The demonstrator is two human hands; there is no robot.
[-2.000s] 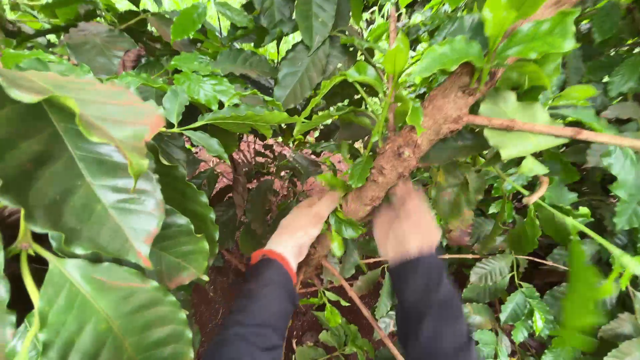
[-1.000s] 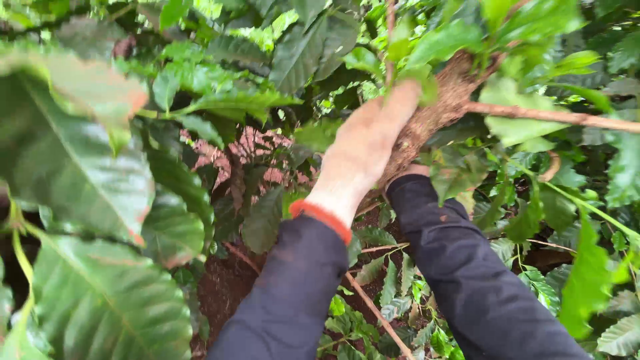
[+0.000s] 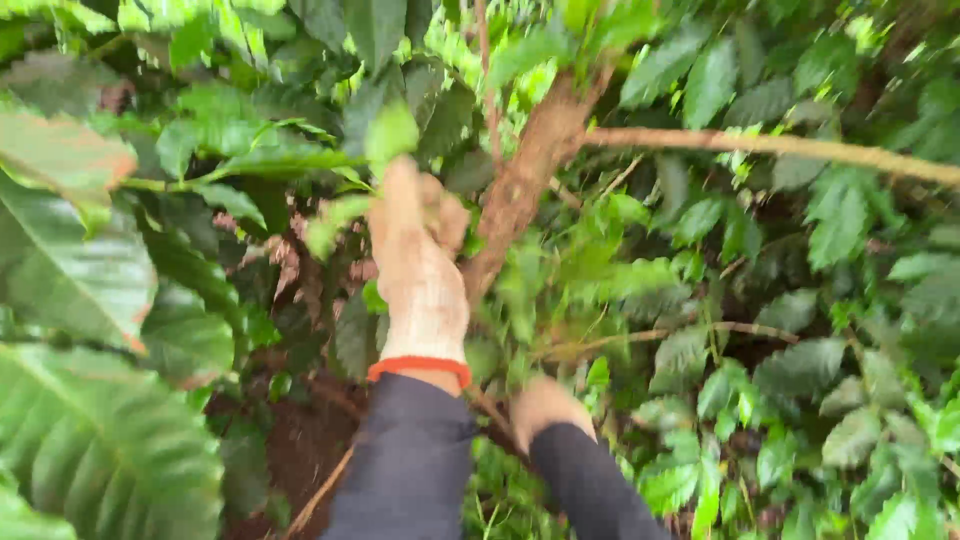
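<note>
My left hand (image 3: 420, 247), in a pale knit glove with an orange cuff, is beside the brown woody stem (image 3: 525, 172) of a leafy shrub, on its left side. Its fingers are curled around a small shoot with a blurred light green leaf (image 3: 391, 133) above them. Lower down and to the right, my right hand (image 3: 551, 412) is strongly blurred next to green foliage; its fingers and whatever they may hold cannot be made out. Blurred green leaves (image 3: 570, 285) lie between the stem and my right hand.
A thin bare branch (image 3: 750, 142) runs from the stem to the right edge. Large glossy leaves (image 3: 97, 435) fill the near left side. Thin twigs cross low down, and reddish-brown soil (image 3: 300, 450) shows beneath. Dense foliage surrounds the stem.
My left hand has left the upper stem and moved to its left side. My right hand, mostly hidden behind the stem a second ago, now shows lower down.
</note>
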